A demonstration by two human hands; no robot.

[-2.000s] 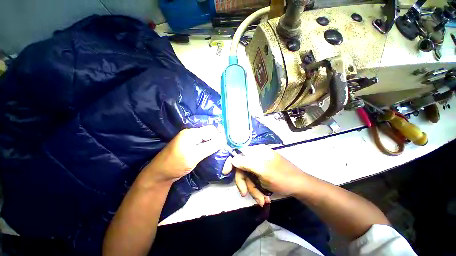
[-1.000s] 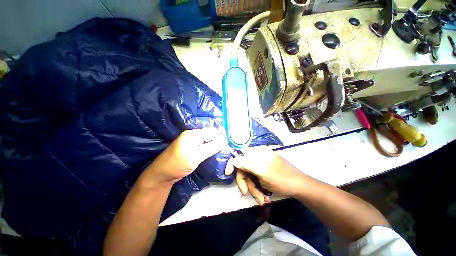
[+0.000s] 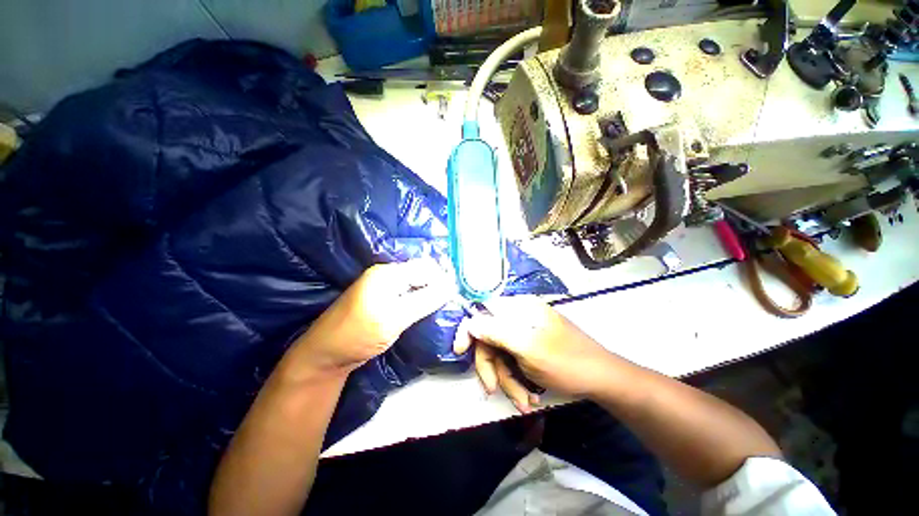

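Note:
A glossy navy quilted puffer jacket (image 3: 222,232) lies over the left of the white table and under my hands. My left hand (image 3: 388,312) pinches the jacket's edge just left of the lamp's lower end. My right hand (image 3: 529,348) is close beside it, touching the bunched fabric, with a small dark tool (image 3: 522,375) mostly hidden in its fingers. I cannot tell exactly what tool it is. The bright work lamp (image 3: 478,217) hangs over the fingertips and hides part of the fabric.
A cream industrial sewing machine (image 3: 645,111) stands upper right. A dark line (image 3: 645,281) crosses the white table (image 3: 625,328). Brown-handled scissors (image 3: 774,297), a yellow-handled screwdriver (image 3: 821,266) and a pink-handled tool (image 3: 730,240) lie right. A blue bin (image 3: 378,38) is at the back.
The view has shifted slightly over the machine and back of the table. Both hands keep nearly the same place and grip on the jacket and tool.

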